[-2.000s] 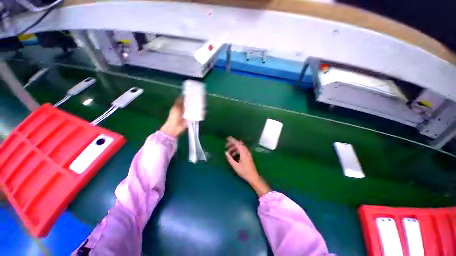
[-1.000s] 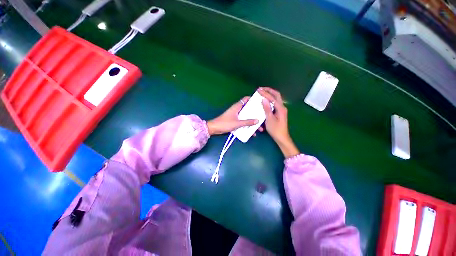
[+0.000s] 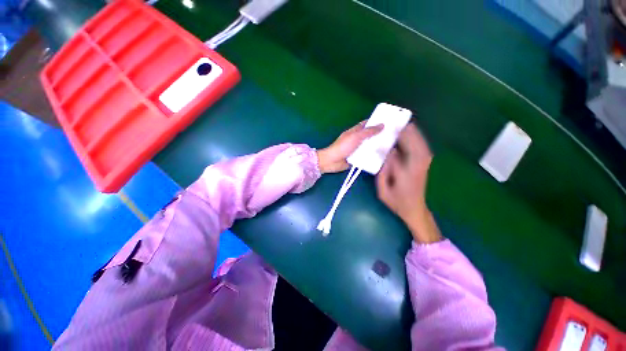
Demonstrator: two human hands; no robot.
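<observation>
A white power bank [image 3: 379,139] is held in the middle of the view, plain face up and tilted. Its thin white cables [image 3: 338,200] hang from its lower end toward the front edge. My left hand [image 3: 346,146] grips the unit from its left side, thumb on the face. My right hand [image 3: 406,173] is blurred beside the unit's right edge, fingers bent; whether it touches the unit is unclear.
A red tray [image 3: 125,81] at upper left holds one unit with a black oval [image 3: 191,85]. Behind it lies a unit with cables [image 3: 262,8]. Two white units [image 3: 506,151] [image 3: 594,237] lie on the green belt at right. Another red tray [image 3: 557,319] with units is at lower right.
The view has turned, so trays and belt units sit differently. Since one second ago, my right hand has shifted from the unit's top end to its right side. My left hand still holds the unit.
</observation>
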